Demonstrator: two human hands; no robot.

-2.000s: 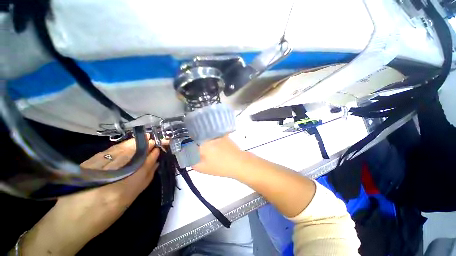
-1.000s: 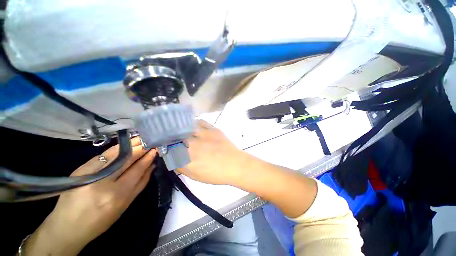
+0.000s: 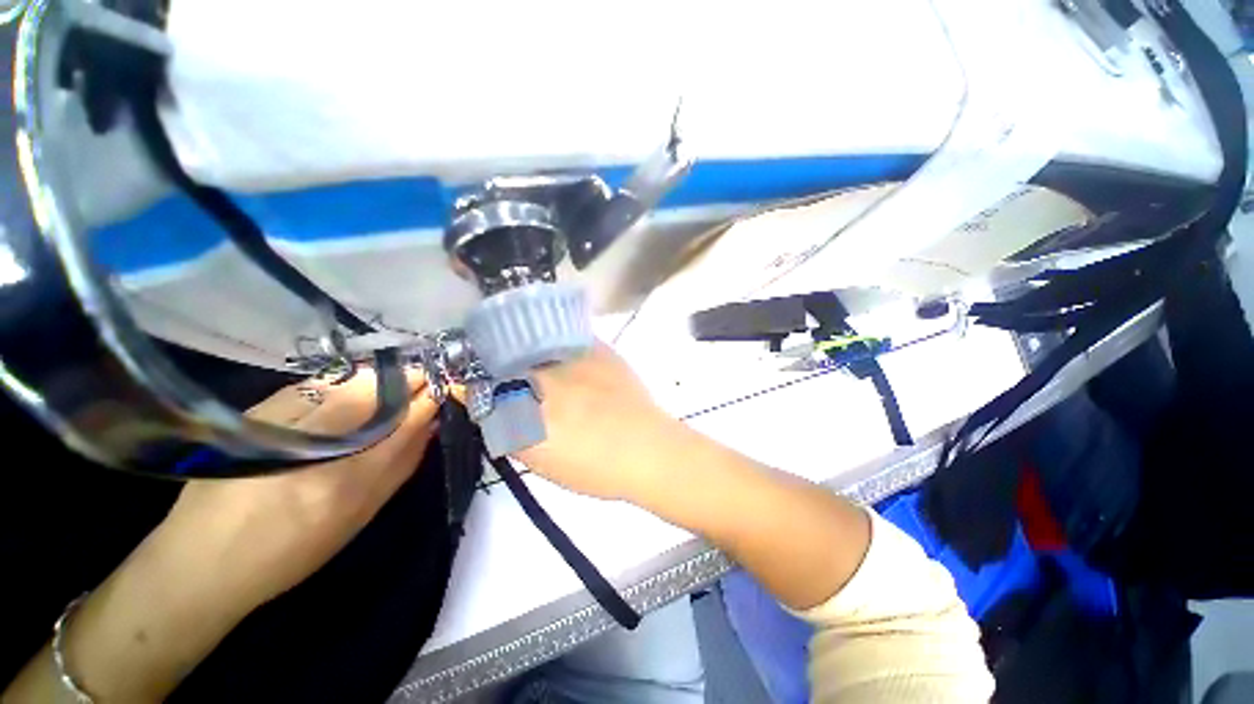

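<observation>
The dark garment piece [image 3: 330, 605] lies heaped at the left and under my left hand. My left hand [image 3: 323, 440] rests on the cloth near the needle area, fingers together, partly hidden by the shiny curved metal loop [image 3: 179, 426]. My right hand [image 3: 585, 420] is right of the presser area; its fingertips are hidden behind the grey tension dial [image 3: 530, 327] and the grey-blue block [image 3: 513, 418]. The narrow black tape [image 3: 564, 543] runs from the needle area over the table's front edge. The needle is not clearly visible.
The white machine head [image 3: 578, 83] with a blue stripe fills the top. Snips with yellow-green [image 3: 850, 349] and a dark block [image 3: 750, 319] lie right of my hand. Black strips [image 3: 1086, 296] hang at the right end. A ruler tape [image 3: 674, 575] edges the table. A blue crate [image 3: 997, 585] holds dark cloth below.
The view has shifted, so the machine head and metal loop appear moved and the loop is larger than a second ago. Both hands stay near the needle area, with little visible change.
</observation>
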